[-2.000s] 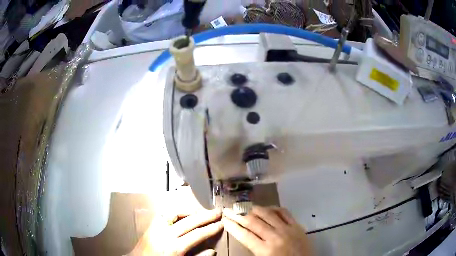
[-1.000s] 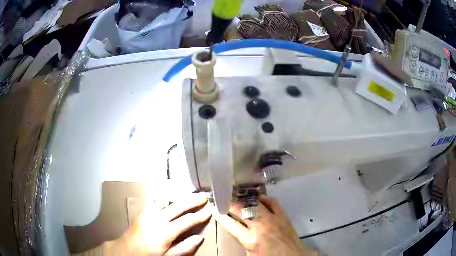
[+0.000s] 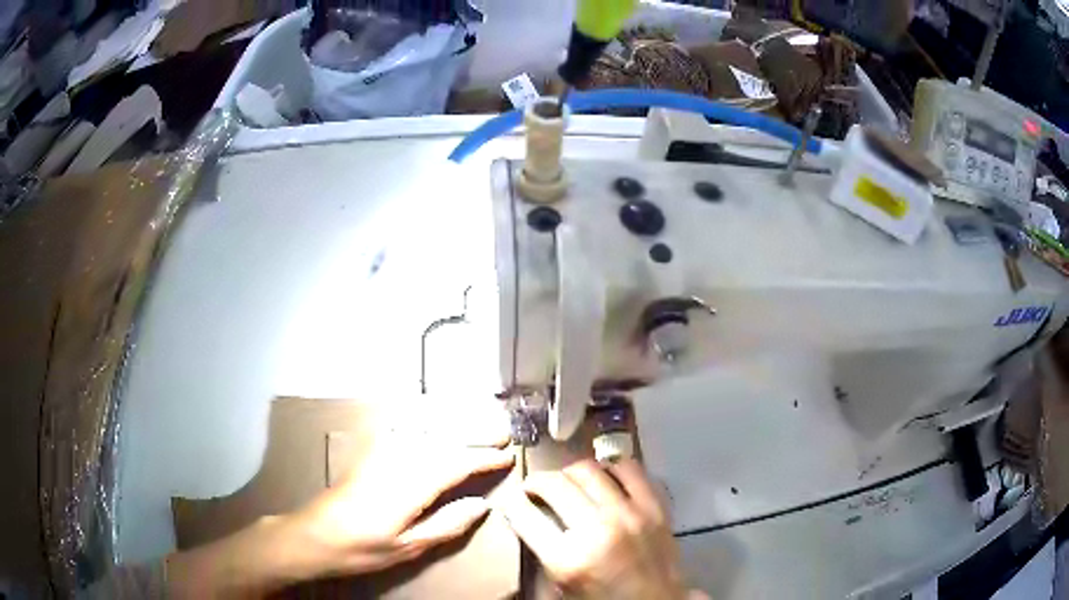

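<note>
A brown garment panel (image 3: 240,504) with a curved cut edge lies on the white table under the machine head. A smaller pocket piece (image 3: 363,451) lies on it, its outline faint in the glare. My left hand (image 3: 399,498) lies flat on the cloth, fingertips just left of and below the presser foot (image 3: 525,424). My right hand (image 3: 598,522) is on the cloth to the right of a dark seam line, with fingers at the small knurled knob (image 3: 612,443). The fingertips of both hands almost meet. The needle tip is hidden.
The off-white JUKI sewing machine head (image 3: 750,258) spans the middle and right. A plastic-edged stack of brown panels (image 3: 82,305) is at left. Behind are bundled cut pieces (image 3: 656,65), a control panel (image 3: 973,147) and a small white box with a yellow label (image 3: 879,193). A neon yellow-green tool (image 3: 600,24) hangs above.
The view has shifted, so the machine head sits further right in the picture. My hands stay on the cloth by the foot, and more of my left forearm shows.
</note>
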